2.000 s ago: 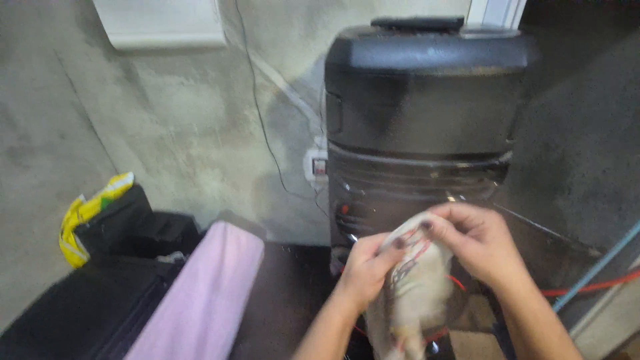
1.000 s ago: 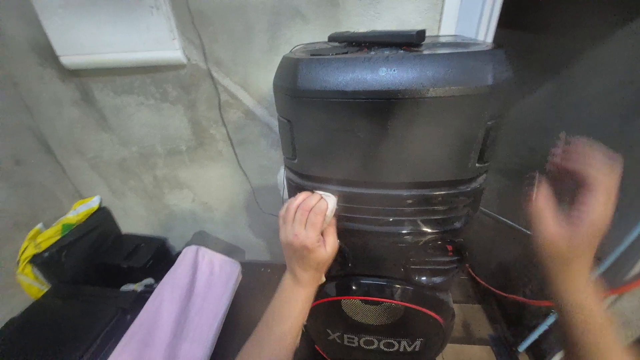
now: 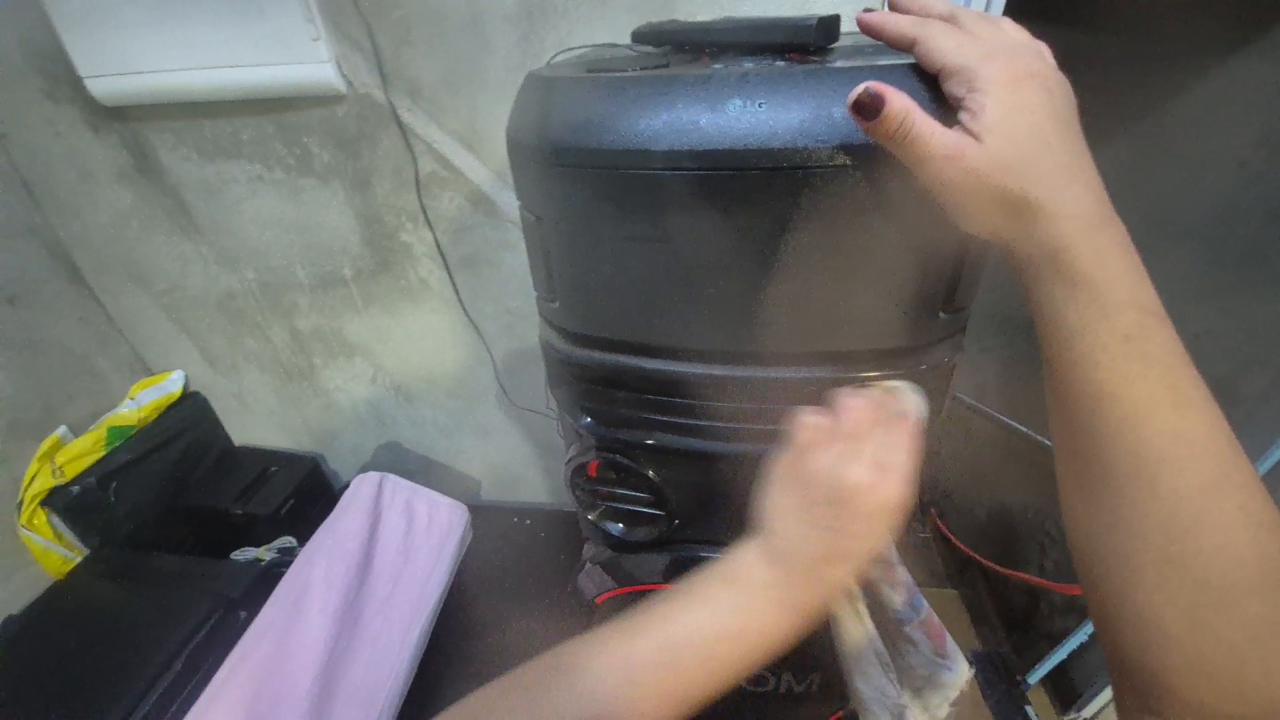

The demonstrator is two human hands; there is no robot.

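Note:
A large black LG XBOOM speaker (image 3: 680, 250) stands upright in the middle of the head view. My left hand (image 3: 845, 480), blurred, is closed on a pale patterned cloth (image 3: 910, 640) at the right part of the speaker's ribbed lower front; the cloth hangs down below the hand. My right hand (image 3: 990, 120) rests with fingers apart on the speaker's top right edge and holds nothing. A flat black object (image 3: 738, 32) lies on top of the speaker, left of my right hand. Low on the speaker's left side is a round glossy part (image 3: 622, 497).
At the lower left, a long item covered in pink fabric (image 3: 350, 590) lies beside black boxes (image 3: 110, 620) and a yellow bag (image 3: 45, 500). Behind is a concrete wall (image 3: 250, 260) with a thin cable (image 3: 440, 240) hanging down. A red cable (image 3: 1000, 572) runs at the right.
Both hands held the cloth two seconds ago. My left hand, with the cloth, has since moved from the speaker's left side to its right. My right hand has come onto the top edge.

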